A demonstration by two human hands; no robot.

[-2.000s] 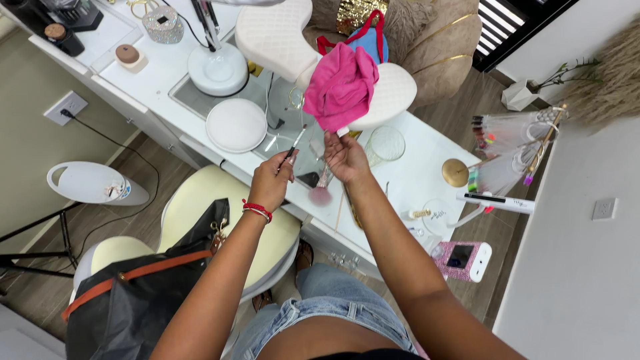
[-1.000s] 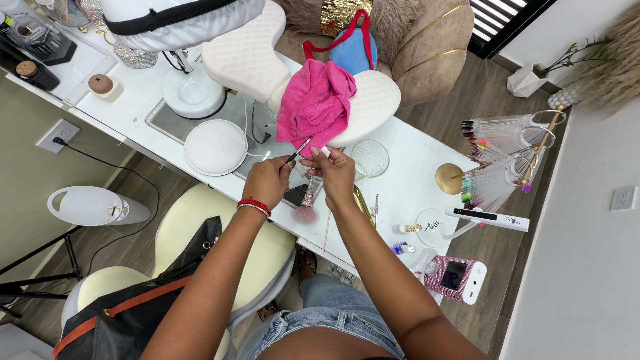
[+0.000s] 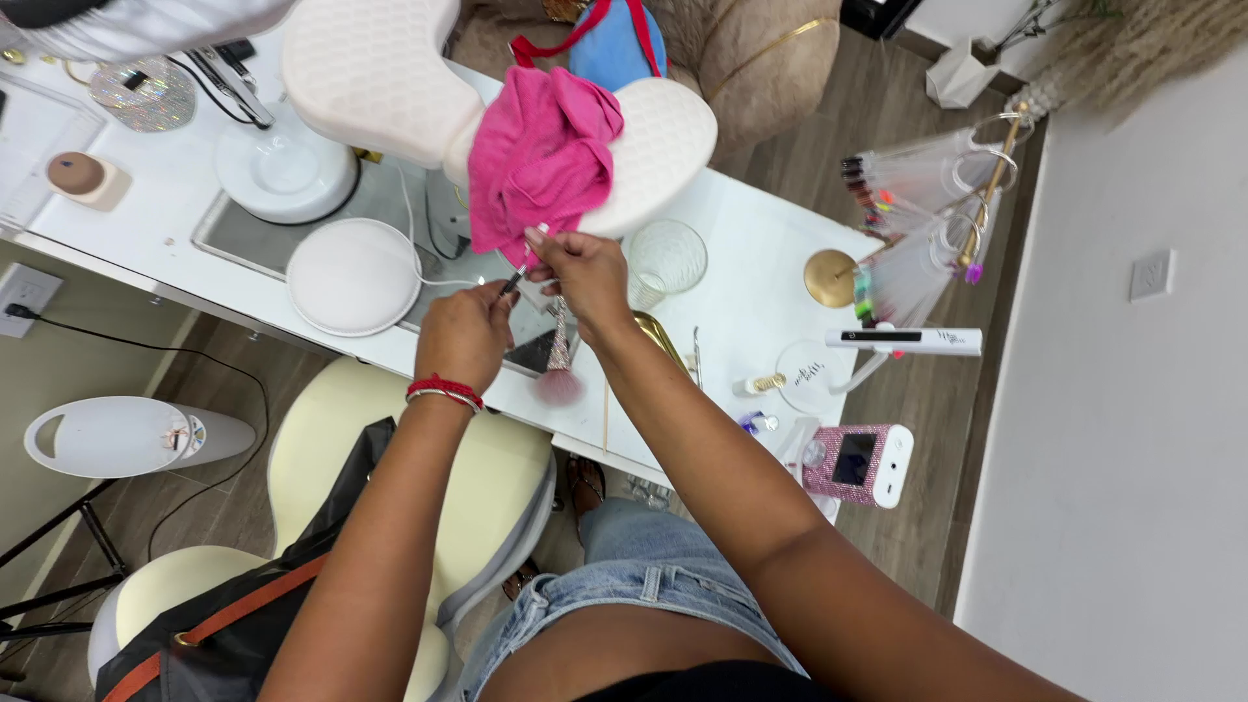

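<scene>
Over the table, my left hand (image 3: 463,331) grips a thin dark-handled tool (image 3: 513,281), perhaps a brush; its exact kind is too small to tell. My right hand (image 3: 585,278) is close beside it, with finger and thumb pinched at the tool's far end on something small and pale that I cannot make out. Just beyond my fingertips a crumpled pink cloth (image 3: 541,156) lies over a white quilted armrest (image 3: 658,146). Below my hands, a fluffy pink brush with a glittery handle (image 3: 559,375) rests near the table edge. A ribbed glass dish (image 3: 668,255) stands to the right.
A round white pad (image 3: 353,277) and a white lamp base (image 3: 285,171) are on the table's left. At right are a nail swatch stand (image 3: 829,278), a white pen-shaped lamp (image 3: 907,341) and a pink glittery device (image 3: 853,463). A black bag (image 3: 234,604) lies on the cream chair (image 3: 317,444).
Both hands have come together at the thin tool near the pink cloth, while two seconds ago they were a little apart. The view has shifted.
</scene>
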